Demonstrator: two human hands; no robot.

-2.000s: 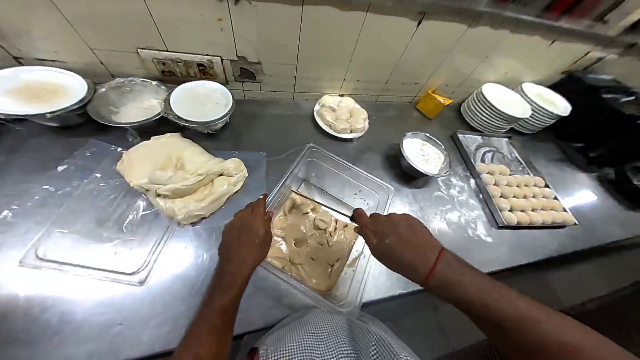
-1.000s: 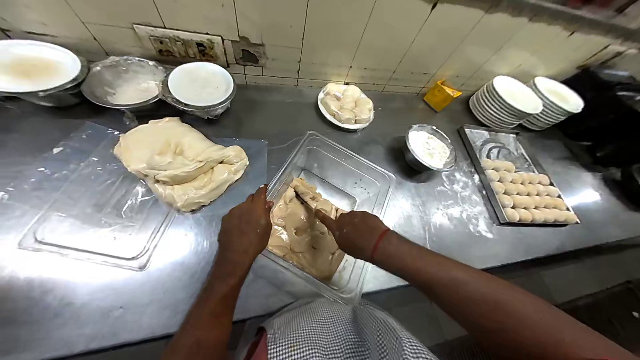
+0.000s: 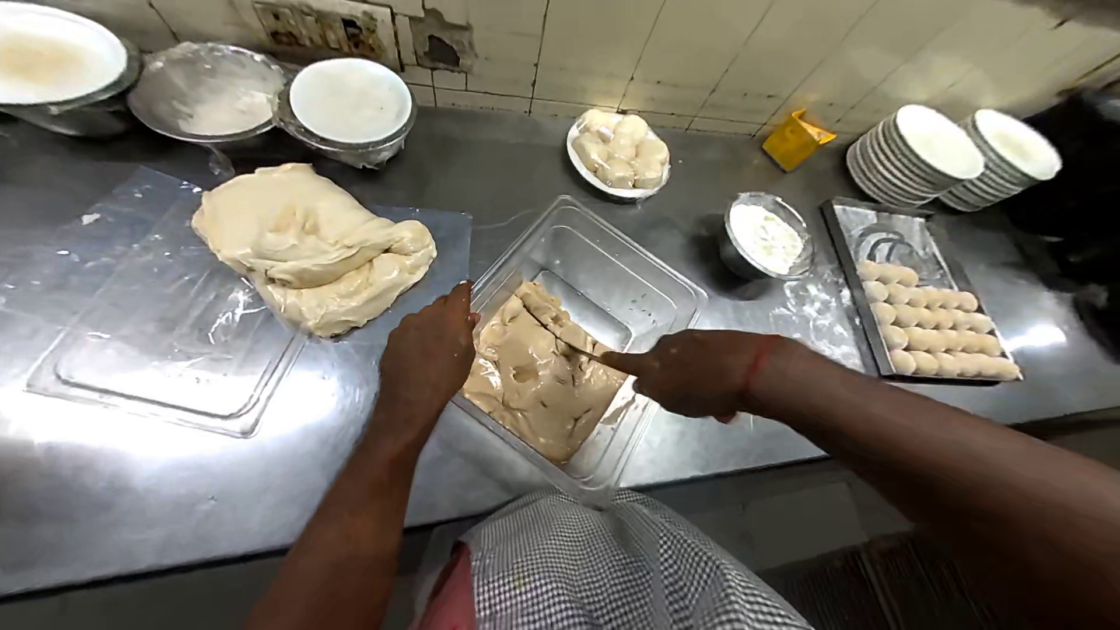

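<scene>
A clear plastic tub [image 3: 669,293] stands at the counter's front edge, with soft brown dough [image 3: 534,385] against its left and near sides. My right hand [image 3: 691,372] is closed on the handle of a knife [image 3: 573,348], whose blade is sunk in the dough near its far edge, so its tip is hidden. My left hand [image 3: 429,350] holds the tub's left rim. Left of the tub a large lump of pale dough [image 3: 306,245] lies on a plastic sheet [image 3: 451,236].
A clear lid [image 3: 166,376] lies at the left. Covered steel bowls [image 3: 350,105] line the wall. Behind the tub is a plate of dough balls [image 3: 617,153]. At the right are a bowl of flour [image 3: 766,236], a tray of dough balls [image 3: 936,324], stacked plates [image 3: 910,157] and a yellow packet [image 3: 796,140].
The knife blade was across the dough's far part two seconds ago, then pointed steeply at its left side. Now it lies slanted along the far edge, and my right hand has moved a little right.
</scene>
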